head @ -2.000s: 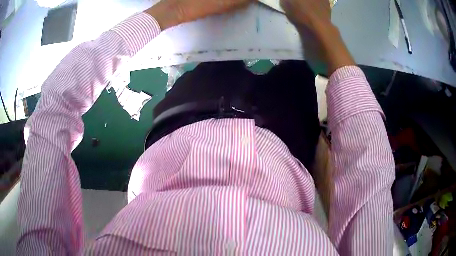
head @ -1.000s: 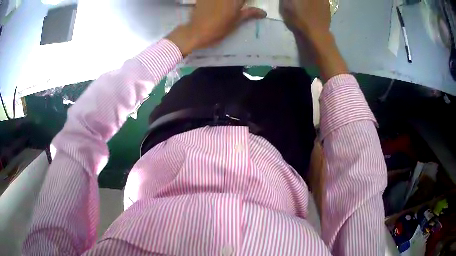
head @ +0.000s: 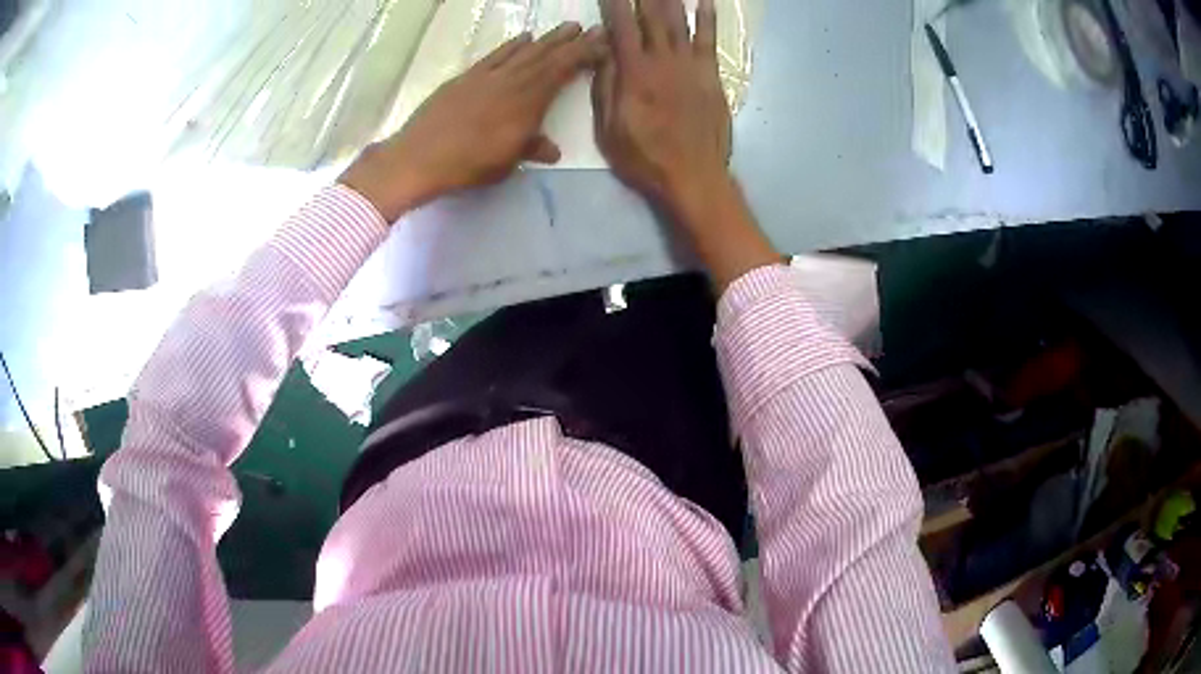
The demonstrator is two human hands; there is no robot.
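My left hand [head: 474,129] lies palm down, fingers spread, pointing up and right over a white pattern piece [head: 572,132]. My right hand [head: 663,112] also lies palm down beside it, fingers a little apart, on the right part of the same piece. The fingertips of both hands are close together near the top. The slashed-and-spread pattern [head: 303,66], with cream strips and ruled lines, spreads at the upper left and shows again right of my right fingers. Its far side is cut off by the top edge. Whether anything small lies under the palms is hidden.
A dark grey block [head: 121,245] lies at left. A pen [head: 959,100], a paper strip [head: 930,92], a tape roll [head: 1088,40] and black-handled scissors [head: 1135,125] lie at right. Paper scraps [head: 350,382] lie below the table edge. A cluttered drawer [head: 961,608] is at lower right.
The view has shifted, so more of the tabletop and the fan of strips shows. My left hand has come in beside my right hand, and both now lie flat on the piece.
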